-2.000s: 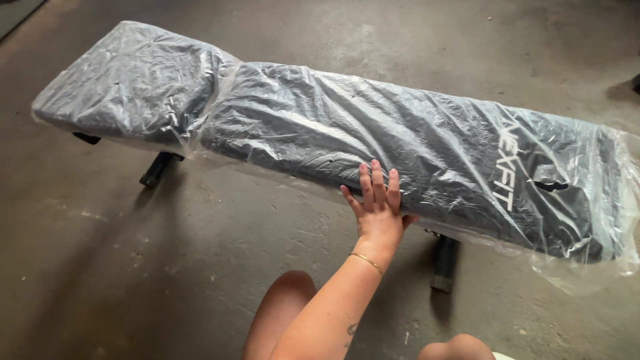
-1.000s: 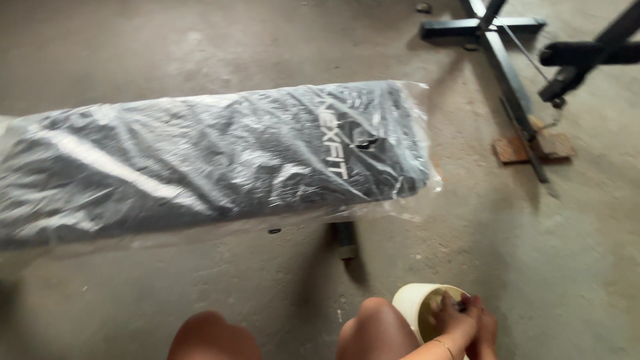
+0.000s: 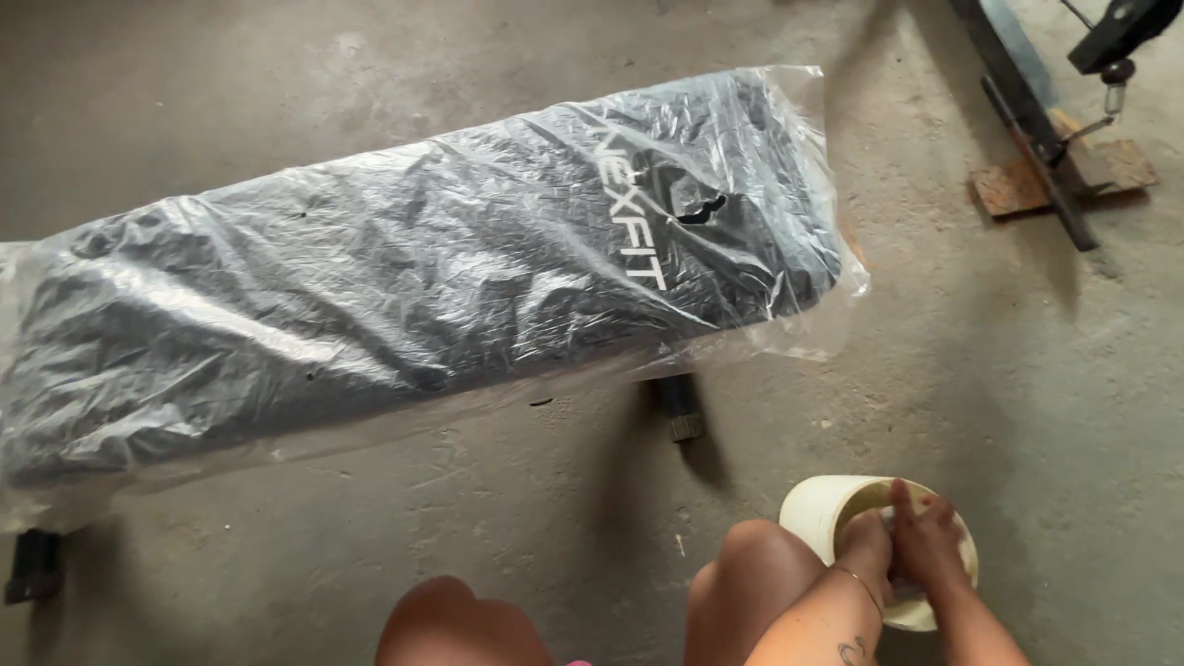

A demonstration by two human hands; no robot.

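My left hand, with a thin bracelet at the wrist, reaches inside a cream-coloured round bucket at the lower right. Beside it, touching or very near, my right hand is also in the bucket's mouth, its fingers bent. Something pale shows between and below the hands; what it is and whether either hand grips it cannot be told. A black padded weight bench, covered in clear plastic film, stretches from the left edge to the upper middle. Its film has a torn hole near the white lettering.
The bench's dark legs stand on the concrete floor. At the upper right is a black metal frame of exercise equipment, with a piece of wood under it. My knees are at the bottom, left of the bucket.
My left hand, earlier flat on the film-covered bench, has left it and is in the bucket with my right hand. The view has swung to the right.
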